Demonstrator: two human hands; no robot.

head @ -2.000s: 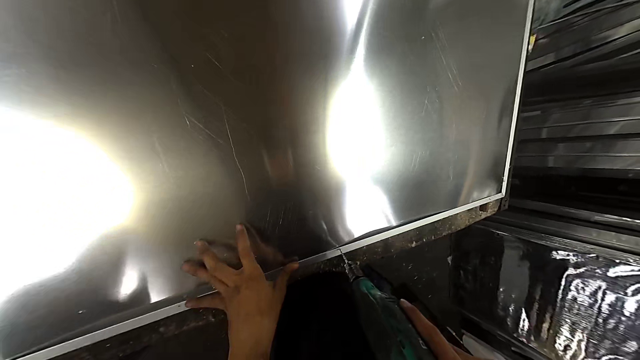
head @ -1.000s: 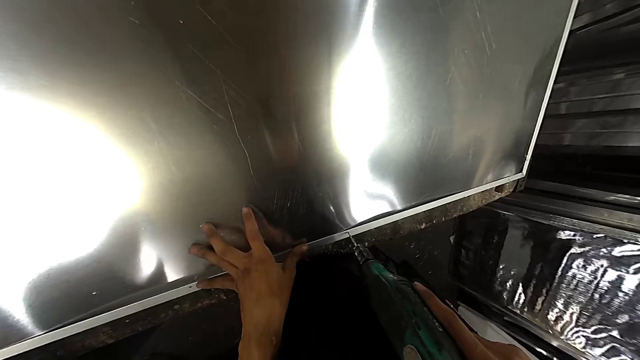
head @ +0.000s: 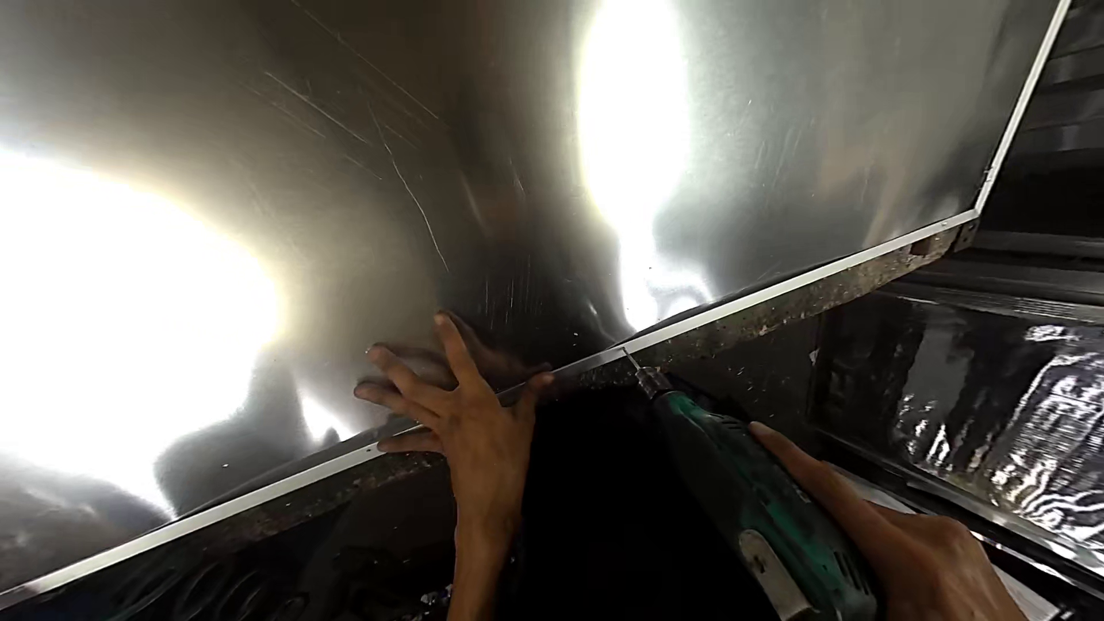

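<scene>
A large shiny metal sheet [head: 517, 172], scratched and reflecting bright light, is bordered by a light metal trim strip [head: 793, 283]. My left hand [head: 470, 418] lies with spread fingers on the sheet and strip along the near edge, gripping nothing. Right of it, my right hand [head: 914, 543] is closed around a green power drill [head: 768, 492]. The thin bit [head: 632, 358] in the drill's chuck points up and left, its tip at the strip. Most of the right fingers are hidden behind the drill's body.
Beneath the strip runs a worn, speckled bench edge [head: 837, 289]. Glossy, wrinkled film-like material [head: 1026, 414] lies at the lower right. Long dark profiles [head: 1052, 172] are stacked beyond the sheet's right corner.
The view has shifted somewhat. The left hand stays spread on the sheet's edge, and the right hand still holds the drill with its bit at the strip.
</scene>
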